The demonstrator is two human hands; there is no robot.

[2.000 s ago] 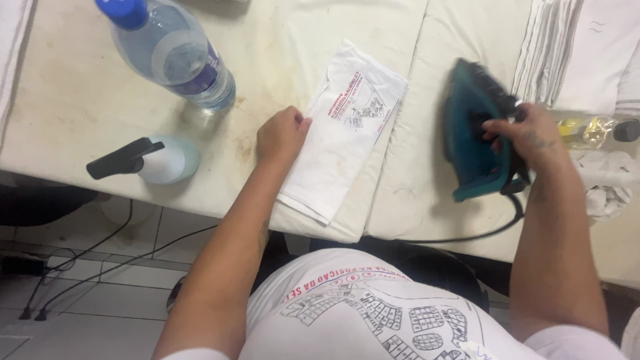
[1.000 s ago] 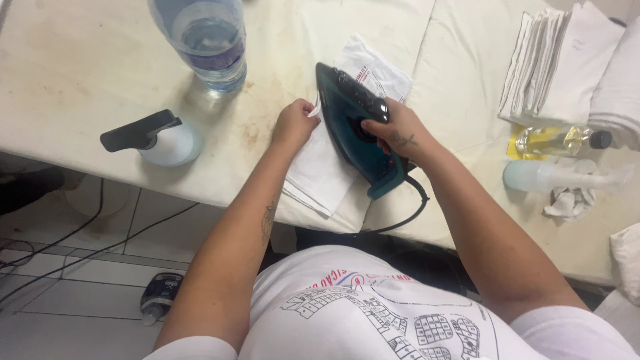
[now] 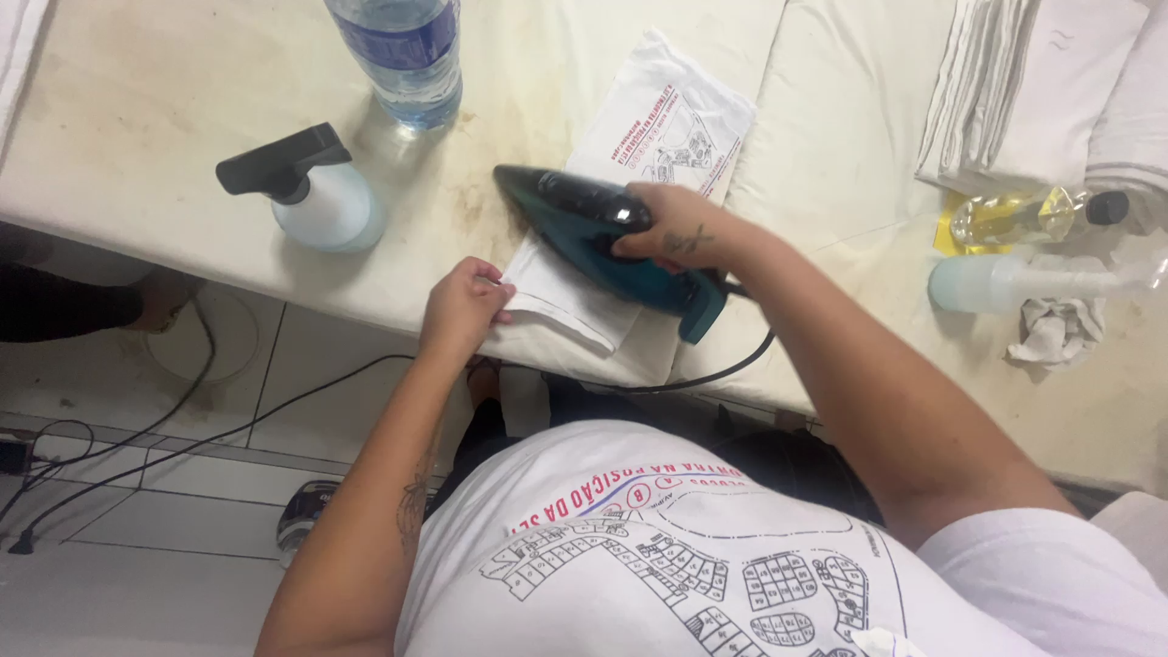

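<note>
My right hand grips the handle of a teal and black clothes iron, whose tip points to the upper left. Beneath the iron lies a folded white cloth with a red and black print at its far end. The iron covers the middle of the cloth. At the cloth's near left corner, my left hand pinches its edge between thumb and fingers. A black cord runs from the iron's heel over the table's front edge.
A spray bottle and a large water bottle stand on the covered table at left. At right are folded white cloths, a clear bottle of yellow liquid, another bottle lying down and a crumpled cloth. Cords trail on the floor.
From right of the cloth, the iron in my right hand has come onto it, then turned with its tip to the left. My left hand has moved down to the cloth's near corner.
</note>
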